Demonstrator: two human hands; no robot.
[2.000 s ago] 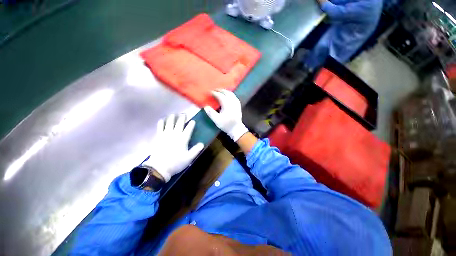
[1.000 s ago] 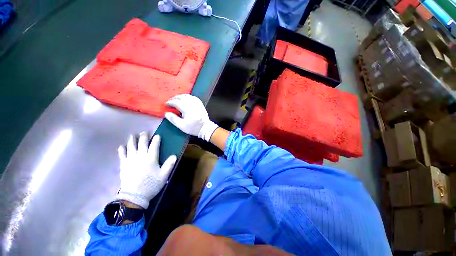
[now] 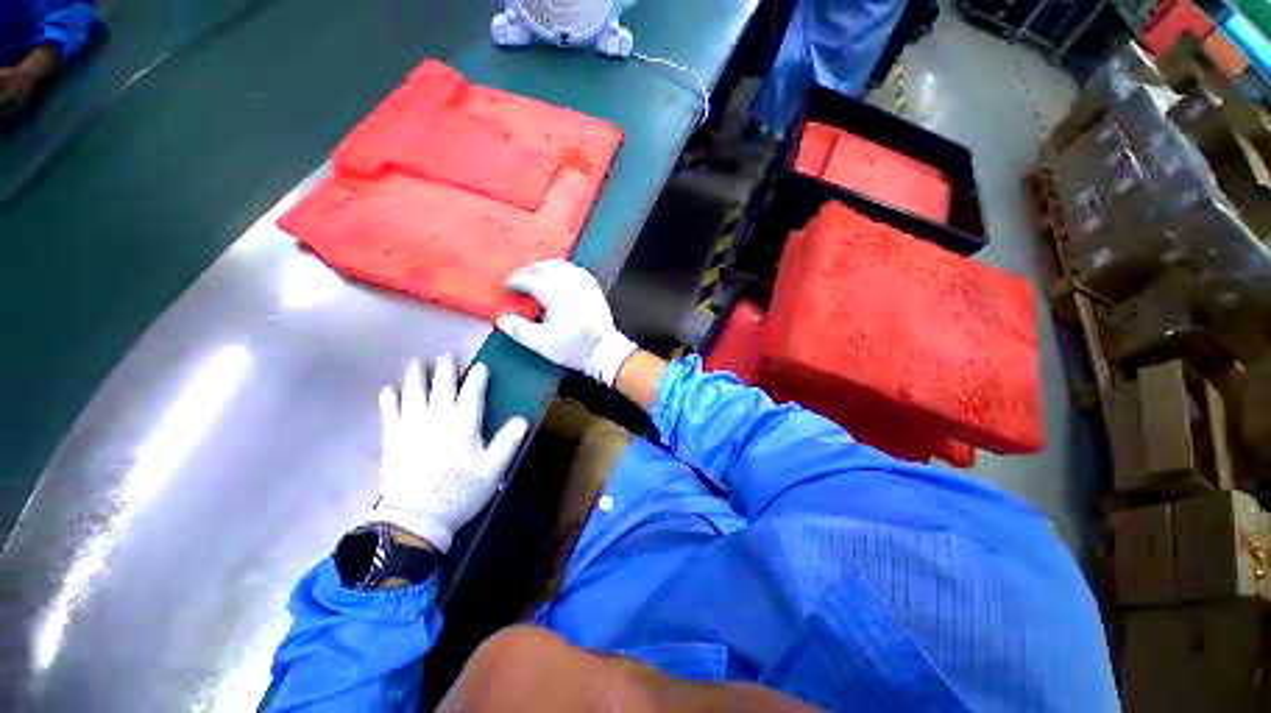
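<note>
A large red foam sheet (image 3: 404, 244) lies across the steel plate and the green bench top, with a smaller red piece (image 3: 453, 139) on top of it. My right hand (image 3: 569, 318), in a white knit glove, is at the sheet's near right corner, fingers curled over its edge, thumb below; the fingertips are partly hidden. My left hand (image 3: 441, 449), in a white glove with a dark wristwatch behind it, lies flat and spread on the near edge of the steel plate (image 3: 181, 460), apart from the red sheet, holding nothing.
A small white fan (image 3: 560, 20) with a cord stands beyond the sheet. Red foam pieces (image 3: 913, 327) are stacked at the right beside a black crate (image 3: 969, 209) holding more. Cartons (image 3: 1171, 432) stand at the far right. Other people's blue clothing (image 3: 822, 63) shows at the top.
The view has swung, shifting the scene in the picture. Both hands keep nearly the same places on the bench and at the sheet's corner. The red pieces have not visibly moved on the bench.
</note>
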